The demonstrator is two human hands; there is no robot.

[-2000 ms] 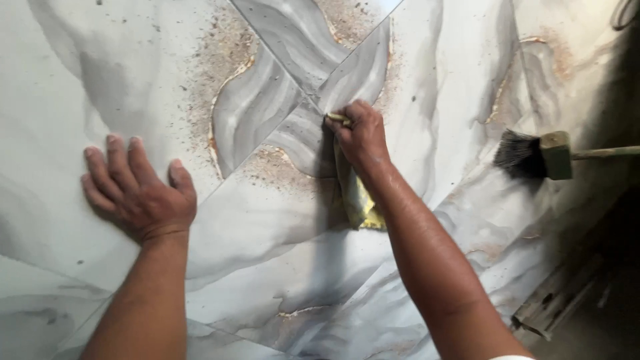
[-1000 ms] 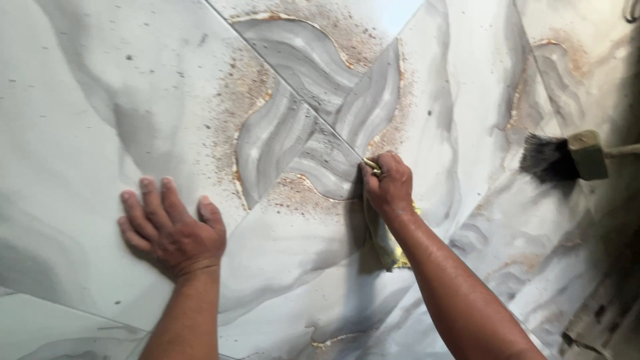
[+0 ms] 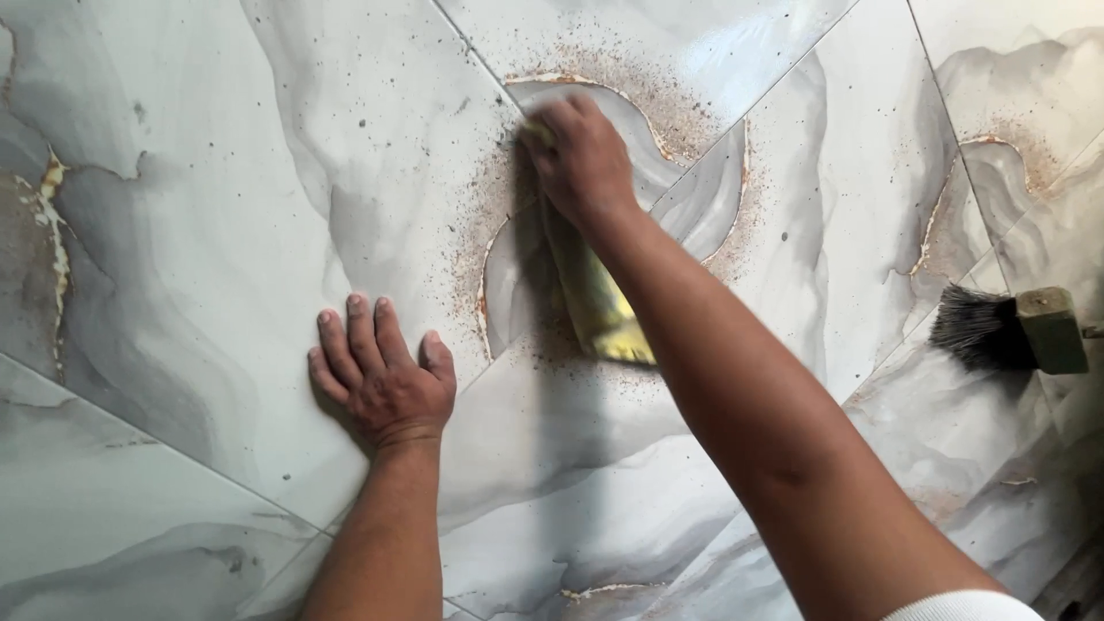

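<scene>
Marbled grey and white tiles [image 3: 207, 259] with brown speckled patches and thin joints fill most of the view. My right hand [image 3: 585, 155] is closed around the top of a yellow and dark thing [image 3: 604, 319], perhaps a bag or cloth, which hangs below the fist, partly behind my forearm. The fist is at a diagonal tile joint [image 3: 470, 47], near the top of the grey wavy pattern; what its fingertips touch is blurred. My left hand [image 3: 388, 371] lies palm down on a tile, fingers apart, to the lower left of the pattern.
A brush with dark bristles [image 3: 983, 329] and a block-like head [image 3: 1052, 330] lies at the right, its handle running out of view. Small dark specks and brown grit-like dots are scattered over the tiles. The lower right corner is dark, with unclear objects.
My right hand has moved up and left along the tile joint, from the lower right of the wavy pattern to its top, carrying the yellow thing. My left hand stays flat on the tile.
</scene>
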